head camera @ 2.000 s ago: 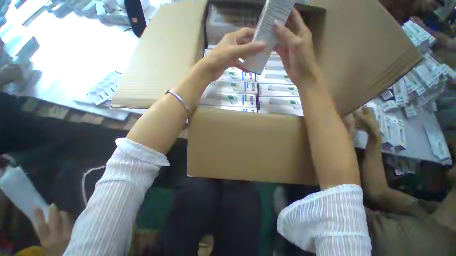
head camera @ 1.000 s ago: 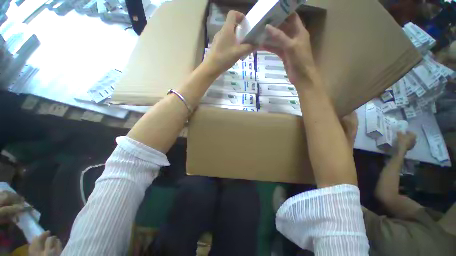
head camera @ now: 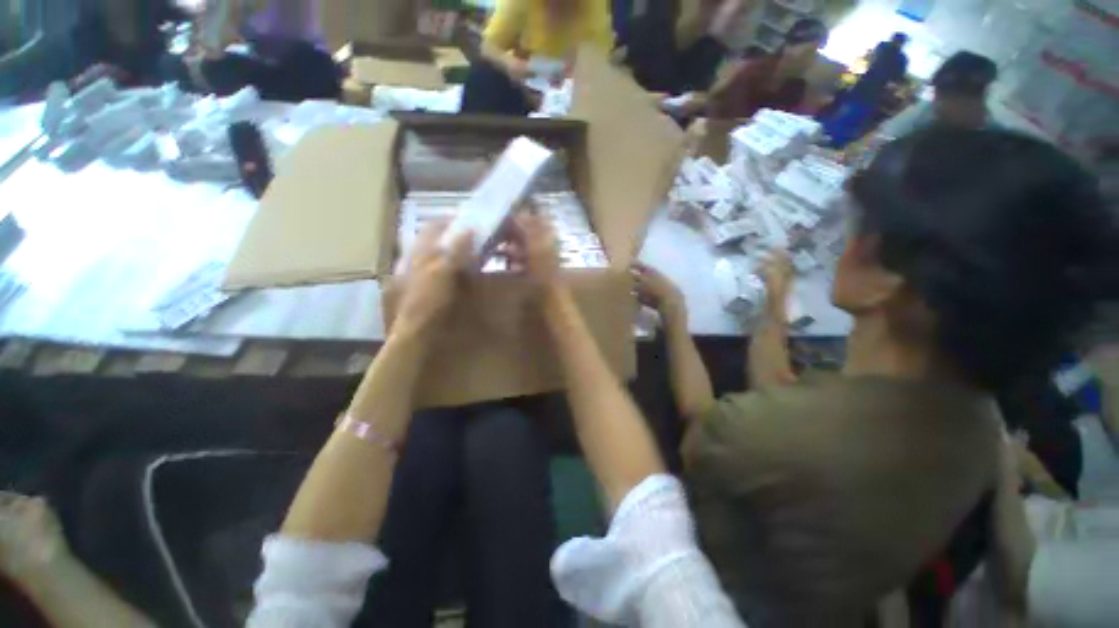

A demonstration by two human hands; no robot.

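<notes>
A long white retail box (head camera: 501, 194) is held up over the open brown shipping carton (head camera: 522, 337), tilted with its upper end to the right. My left hand (head camera: 432, 272) holds the lower end of the box. My right hand (head camera: 533, 248) is beside it at the box's right side, over the carton; blur hides whether its fingers touch the box. Inside the carton, packed retail boxes (head camera: 582, 250) stand in rows, partly hidden by my hands. The picture is blurred.
Carton flaps spread left (head camera: 317, 211) and right (head camera: 626, 153). Loose retail boxes pile at the right (head camera: 767, 184) and far left (head camera: 147, 129). A black upright object (head camera: 250, 157) stands behind the left flap. A person in an olive-brown top (head camera: 847, 491) sits close at the right. Others sit across the table.
The view has lifted and turned to the right, showing more of the room. The held box now points up and right from my left hand, and my right hand is lower beside it.
</notes>
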